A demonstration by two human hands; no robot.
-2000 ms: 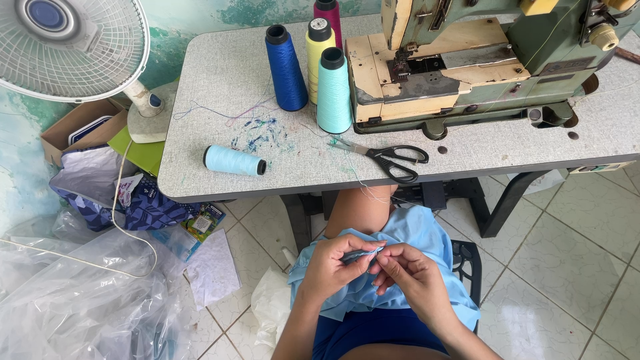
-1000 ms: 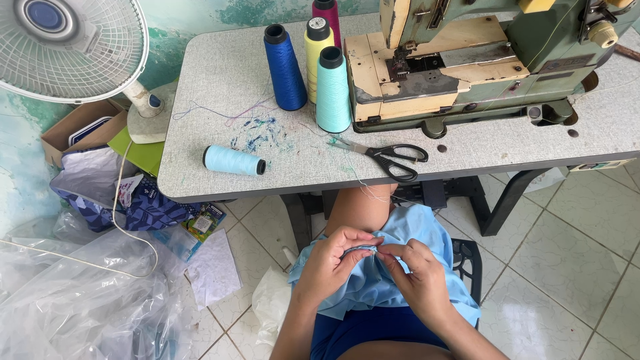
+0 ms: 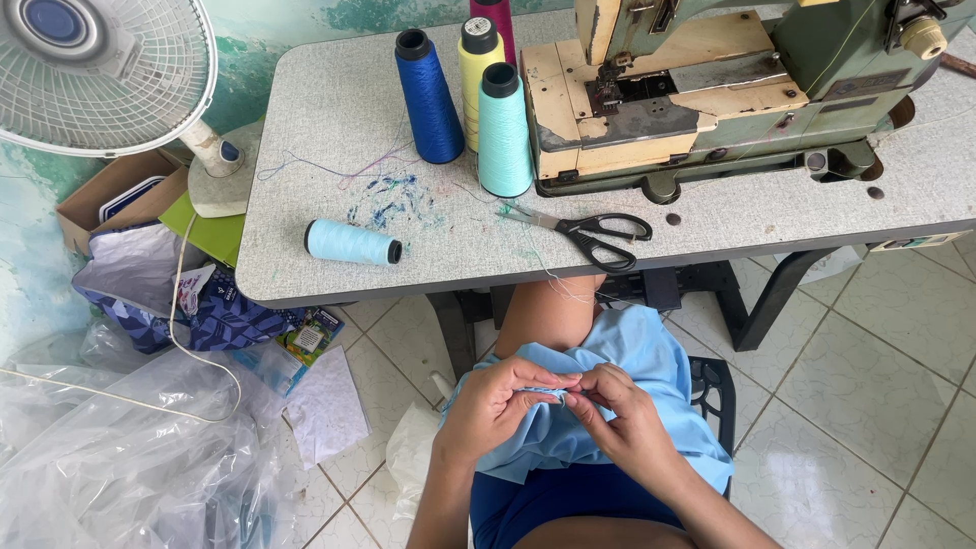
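Light blue fabric [image 3: 648, 343] lies across my lap, over dark blue shorts. My left hand [image 3: 496, 404] pinches a gathered edge of it between thumb and fingers. Close beside it on the right, my right hand [image 3: 621, 415] grips the same edge, fingertips nearly touching the left ones. Black-handled scissors [image 3: 587, 231] rest near the table's front edge, blades pointing left. A light blue thread cone [image 3: 352, 242] lies on its side; upright stand blue [image 3: 431, 103], yellow [image 3: 480, 84], aqua [image 3: 503, 137] and magenta [image 3: 496, 23] cones.
An industrial sewing machine [image 3: 648, 99] stands on the grey table [image 3: 305, 137], with thread scraps [image 3: 393, 202] left of the scissors. At the left are a fan [image 3: 99, 69], a cardboard box [image 3: 84, 198], a patterned bag [image 3: 236, 316] and clear plastic sheeting [image 3: 137, 450]. A white cord crosses the plastic.
Both hands stay over my lap with small finger movements at the fabric edge. The dark strip seen between the fingers one second ago now looks light blue. Table items have not moved.
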